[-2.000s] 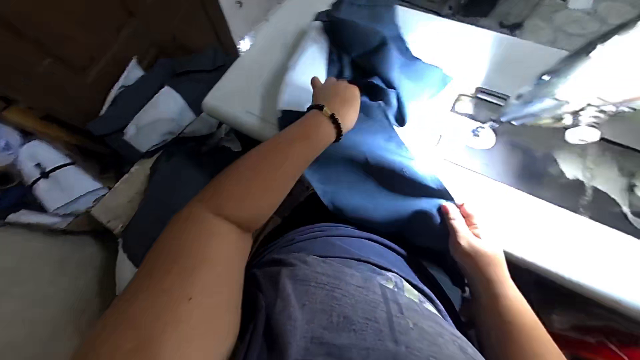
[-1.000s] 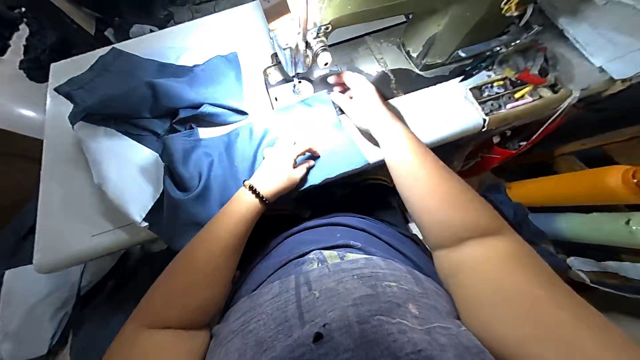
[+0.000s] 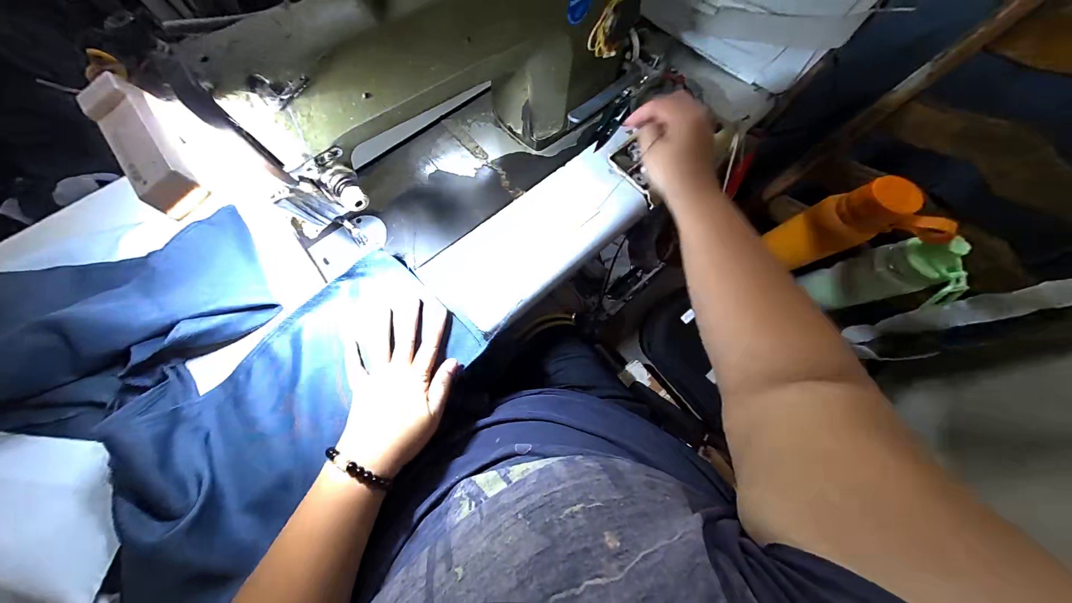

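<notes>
My left hand, with a beaded bracelet at the wrist, lies flat with spread fingers on a blue cloth garment piece near the table's front edge. The cloth's far corner reaches the needle area of a green sewing machine; the presser foot is just beyond it. My right hand is blurred over a tray of small tools at the table's right end, its fingers curled. Whether it holds anything cannot be made out. Dark-handled scissors or snips lie just left of it.
A pale rectangular box-like part stands left of the machine head. White papers or cloth sheets lie behind the tray. An orange bottle and a green-capped bottle are at the right. A white cloth piece is at lower left.
My right hand has moved from beside the needle area to the tray at the right. My left hand, bent on the cloth a second ago, now lies flat on it. The view has shifted right.
</notes>
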